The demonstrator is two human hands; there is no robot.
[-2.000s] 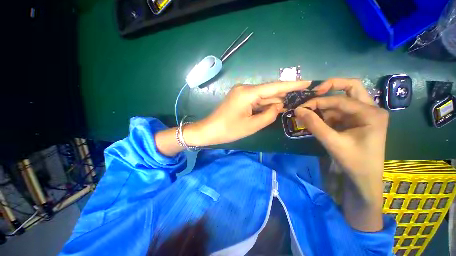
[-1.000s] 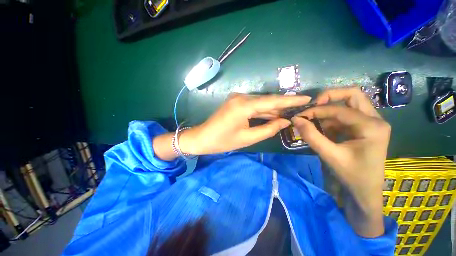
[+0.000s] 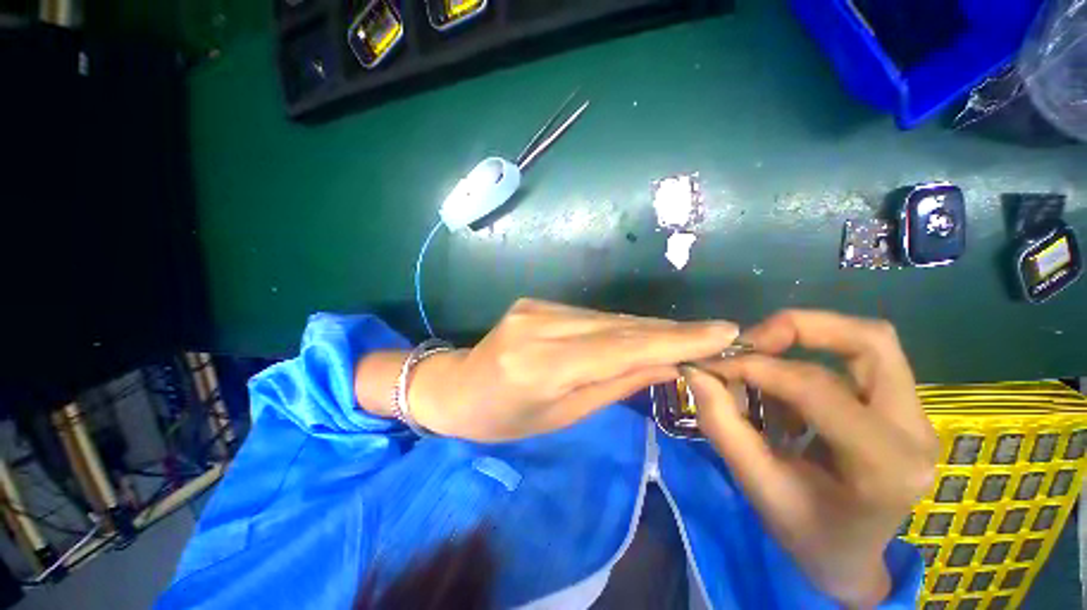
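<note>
My left hand [image 3: 572, 367] is held flat, its fingers reaching right to a thin dark circuit board [image 3: 735, 350], seen almost edge-on and mostly hidden between the fingertips. My right hand [image 3: 828, 423] pinches around the same spot from the right. A watch housing [image 3: 685, 408] with a shiny rim and yellow inside sits just under the fingertips of both hands, close to my smock. The right thumb crosses in front of it. Which fingers bear the housing is partly hidden.
Tweezers [image 3: 553, 134] lie by a pale blue-white cord clip [image 3: 480, 193]. Pale squares [image 3: 677, 203], a loose board [image 3: 865, 244], a dark back cover [image 3: 932, 224] and another housing [image 3: 1049, 265] lie beyond. Black tray [image 3: 525, 51], blue bin [image 3: 912, 101], clear bag [image 3: 1058, 78], yellow grid tray [image 3: 992, 459] stand around.
Both hands and the housing have moved down in view, towards my smock. The dark board has turned nearly edge-on. The pale pieces and loose board are now uncovered.
</note>
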